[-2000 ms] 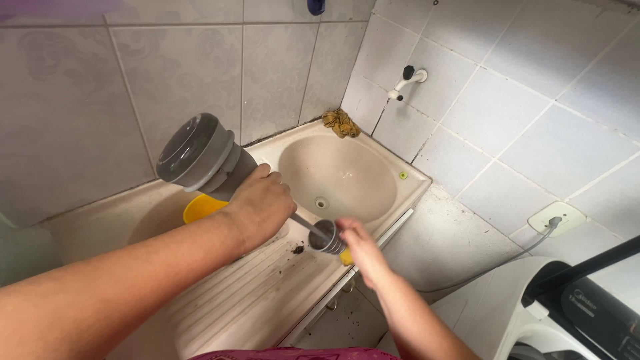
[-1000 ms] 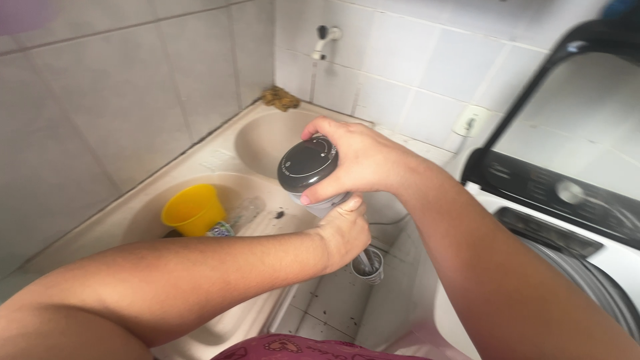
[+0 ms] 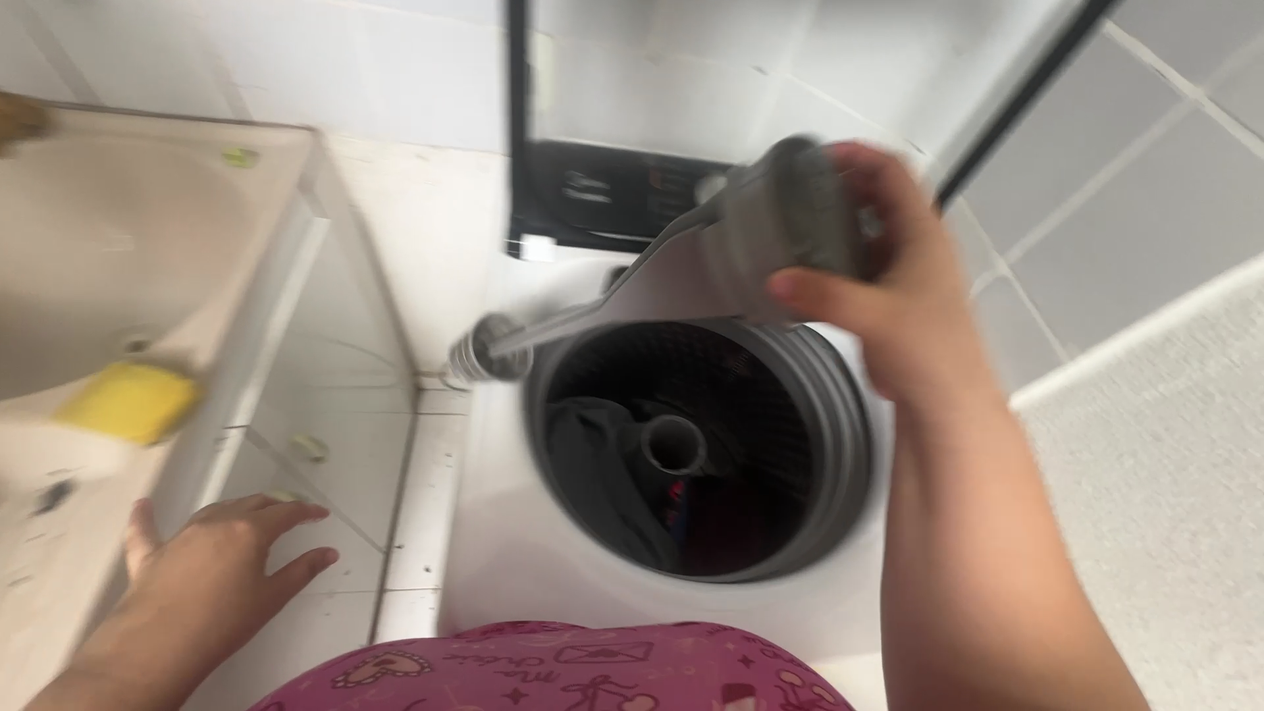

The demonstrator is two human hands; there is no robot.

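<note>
My right hand (image 3: 889,267) grips the wide cap end of a grey washing machine agitator (image 3: 691,267), which is blurred by motion. It lies tilted above the tub opening, its narrow stem pointing left to a small ribbed cup-like end (image 3: 491,348). Below it is the open drum (image 3: 731,474) of a white top-load washing machine (image 3: 504,513), with dark cloth (image 3: 602,474) inside at the left and a round hollow post (image 3: 673,444) at its centre. My left hand (image 3: 222,553) is empty with fingers apart, by the sink cabinet's front edge.
A beige sink (image 3: 118,247) stands at the left, with a yellow sponge (image 3: 130,403) on its rim and a brown cloth (image 3: 20,118) at its far corner. The washer's raised lid (image 3: 520,109) and black control panel (image 3: 612,197) are behind the drum. A tiled wall (image 3: 1136,197) borders the right.
The view has swung right to the washer. The grey part has moved from over the sink to above the drum. My left hand has let go of it; my right hand still holds its cap end.
</note>
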